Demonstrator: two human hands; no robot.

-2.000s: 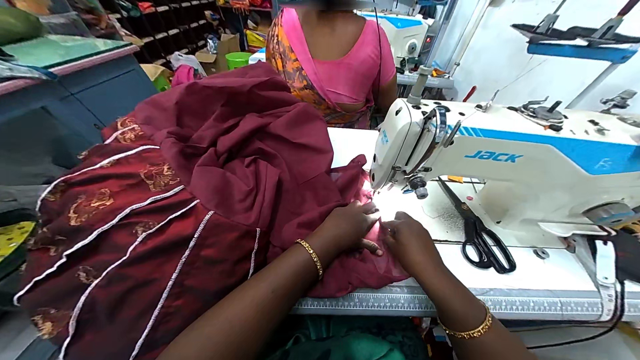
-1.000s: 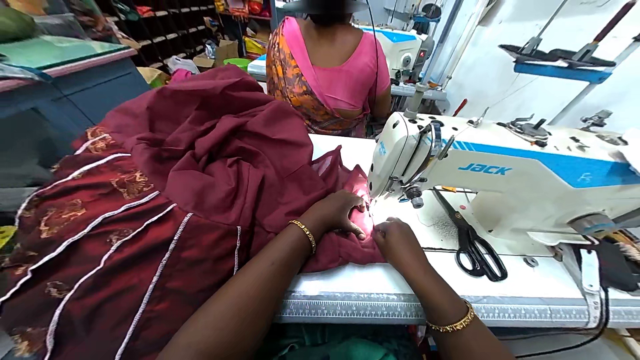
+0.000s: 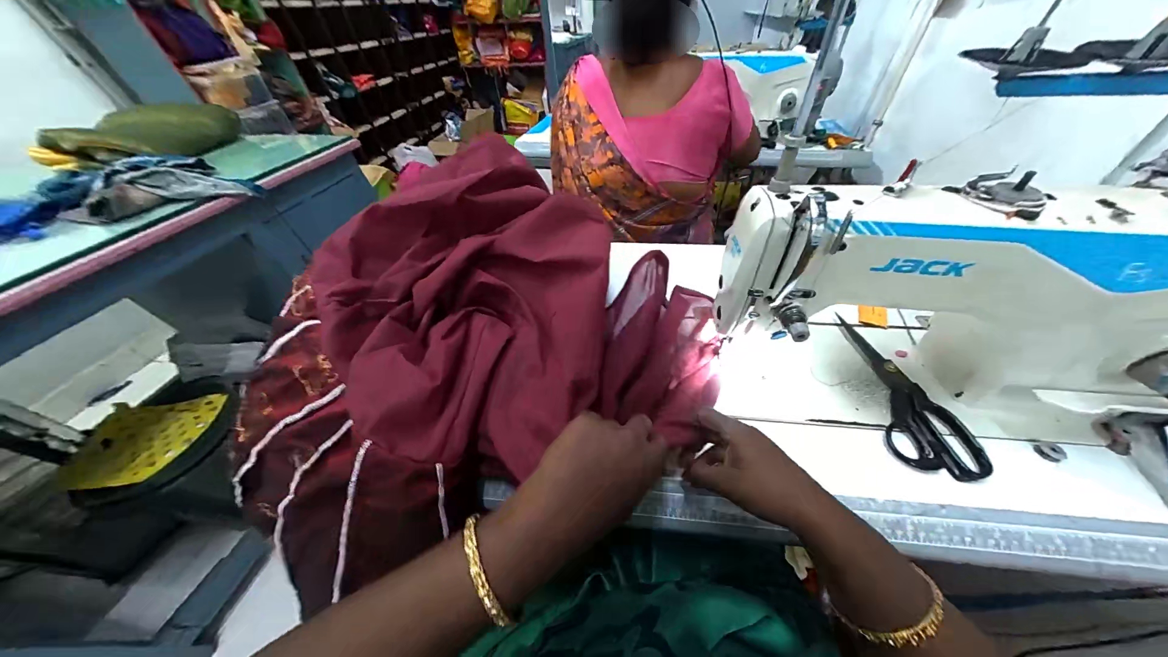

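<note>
A maroon garment (image 3: 474, 319) with sheer fabric and a patterned part with white trim lies bunched on the table left of a Jack sewing machine (image 3: 958, 274). Near the table's front edge, my left hand (image 3: 602, 465) pinches the garment's edge. Just to its right, my right hand (image 3: 744, 461) holds the same edge between thumb and fingers. Both are in front of the lit needle area, where the sheer cloth reaches; the needle itself cannot be made out. Black-handled scissors (image 3: 912, 411) lie on the machine bed, right of my right hand.
A person in a pink blouse (image 3: 662, 128) sits ahead with their back to me, by another sewing machine (image 3: 771, 82). A glass-topped counter (image 3: 301, 164) with folded cloth stands at left, above a dark bin (image 3: 196, 465). A metal bobbin (image 3: 1049, 452) lies right of the scissors.
Both my hands have drawn back from the needle area toward the table's front edge, with the maroon cloth's edge between them. The view has shifted.
</note>
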